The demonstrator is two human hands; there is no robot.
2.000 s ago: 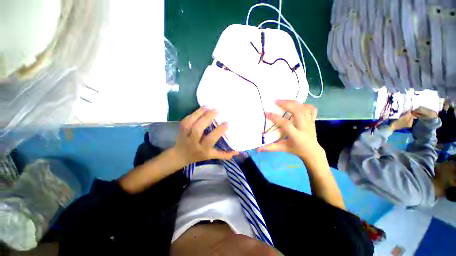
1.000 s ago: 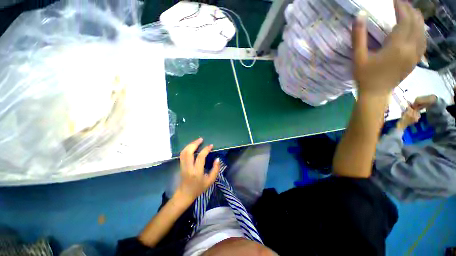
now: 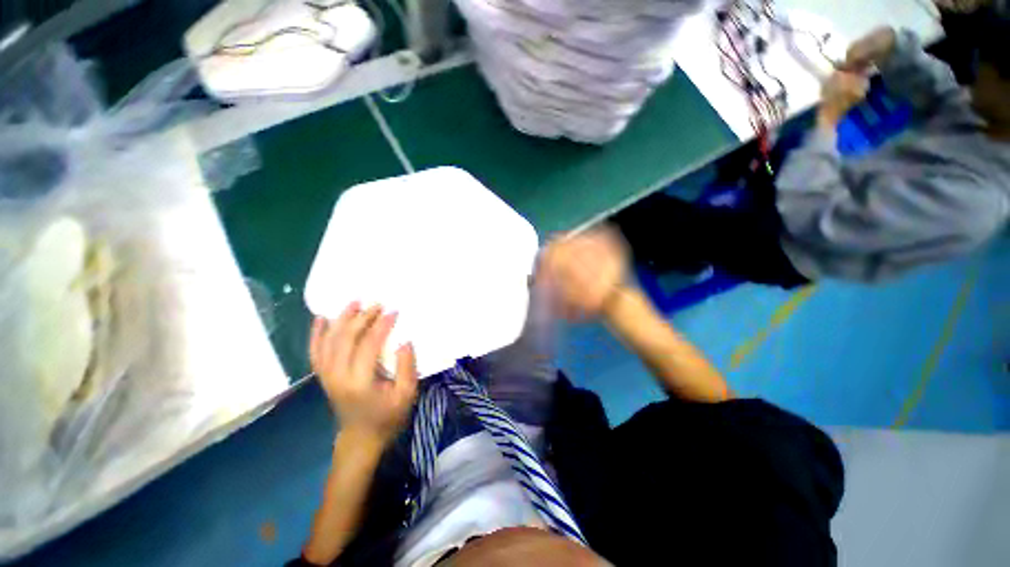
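Note:
A white six-sided housing [image 3: 426, 260] lies over the front edge of the green bench top in front of me, with no wires visible on it. My left hand [image 3: 363, 371] is at its lower left edge, fingers on top of the shell. My right hand [image 3: 584, 271] is blurred, just off the shell's right edge; whether it touches the shell is unclear. A second white housing [image 3: 271, 55] with dark wires on it lies at the back left.
A tall stack of housings [image 3: 576, 66] stands behind on the green bench top [image 3: 476, 133]. A clear plastic bag with cream pieces [image 3: 78, 321] is at left. At right are a wire bunch [image 3: 756, 83] and a neighbouring worker's grey sleeve [image 3: 886, 188].
A blank white housing now lies before me. My right hand has come down from above the stack, and my left hand now rests on the shell. The view has shifted.

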